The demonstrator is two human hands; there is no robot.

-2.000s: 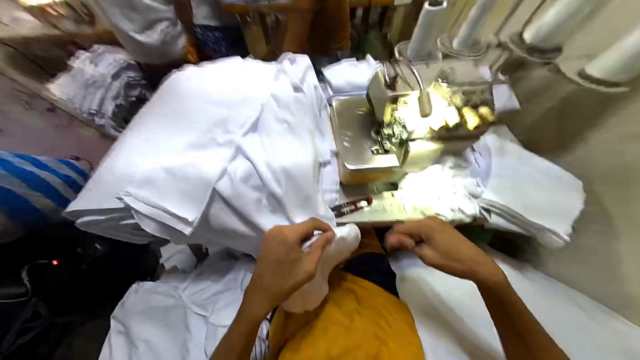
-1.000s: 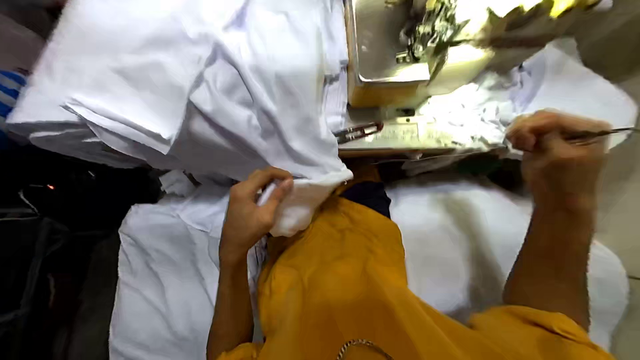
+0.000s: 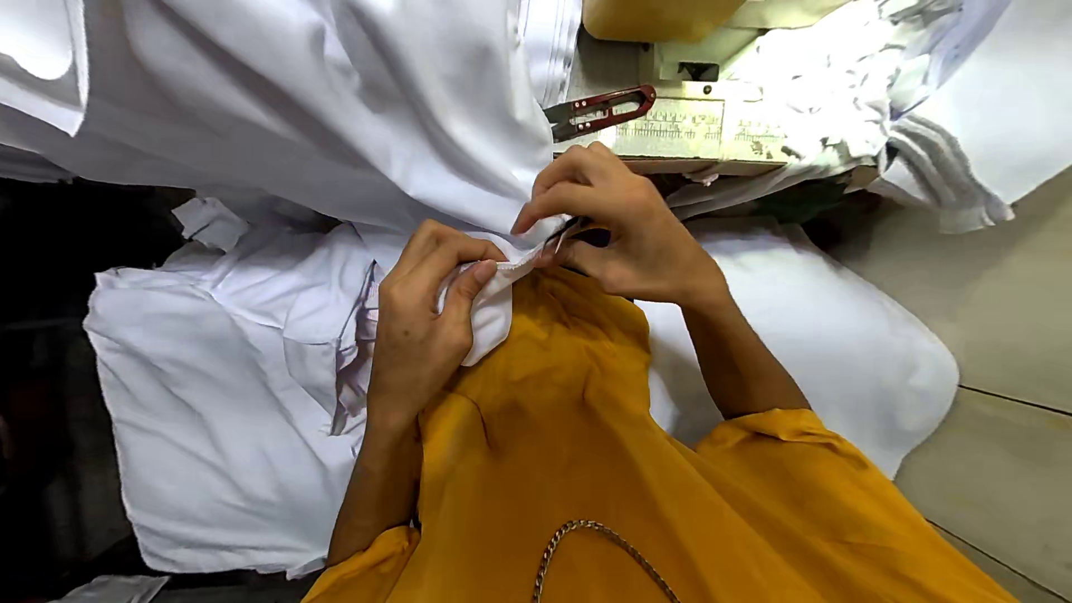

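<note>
My left hand (image 3: 431,310) pinches the hemmed edge of a white cloth piece (image 3: 492,322) between thumb and fingers. Close beside it, my right hand (image 3: 620,222) holds a thin dark tool (image 3: 572,226), its tip at the same edge; its kind cannot be told, as the fingers cover most of it. A large heap of white fabric (image 3: 335,109) hangs just above both hands. Red-handled thread snips (image 3: 599,111) lie partly on the sewing machine's metal bed (image 3: 687,121), beyond my right hand.
The yellowish sewing machine body (image 3: 662,18) stands at the top. Crumpled white scraps (image 3: 825,75) lie on its right under a bright light. White cloth (image 3: 226,402) is piled at lower left, and more white cloth (image 3: 804,335) spreads to the right above a tiled floor (image 3: 1005,452).
My right hand has come in from the far right with the thin dark tool and now meets my left hand at the cloth edge. The view has moved closer and lower.
</note>
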